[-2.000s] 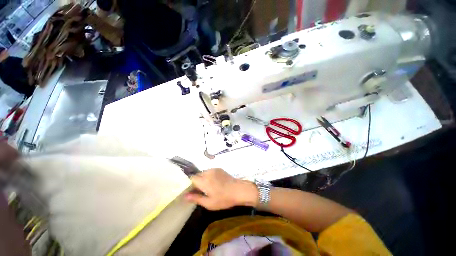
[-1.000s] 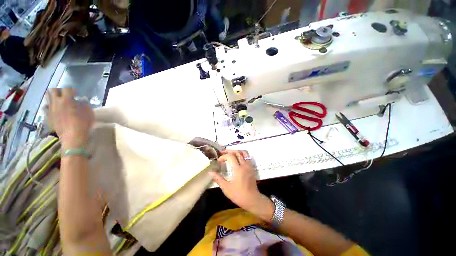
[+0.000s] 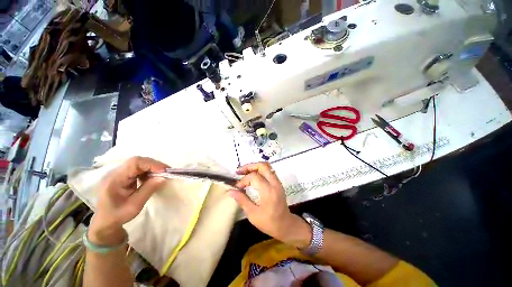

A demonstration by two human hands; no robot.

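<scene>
A beige bag panel (image 3: 163, 216) with a yellow binding line (image 3: 191, 225) hangs over the table's front edge, below my hands. My left hand (image 3: 126, 193) pinches the left end of a grey-brown edge strip (image 3: 193, 175) along the top of the cloth. My right hand (image 3: 266, 196) pinches the strip's right end. The strip is stretched between both hands, in front of the machine's needle area. My fingers hide both of its ends.
The white sewing machine (image 3: 359, 73) stands behind. Red-handled scissors (image 3: 338, 123), a purple item (image 3: 314, 134), and dark snips (image 3: 394, 133) lie right of the needle area. A bundle with yellow lines (image 3: 42, 241) is at left, a brown heap (image 3: 56, 53) farther back.
My left hand has come from the far left to the cloth's top edge and taken hold of the strip. My right hand stays at the strip's right end. The panel now hangs below both hands.
</scene>
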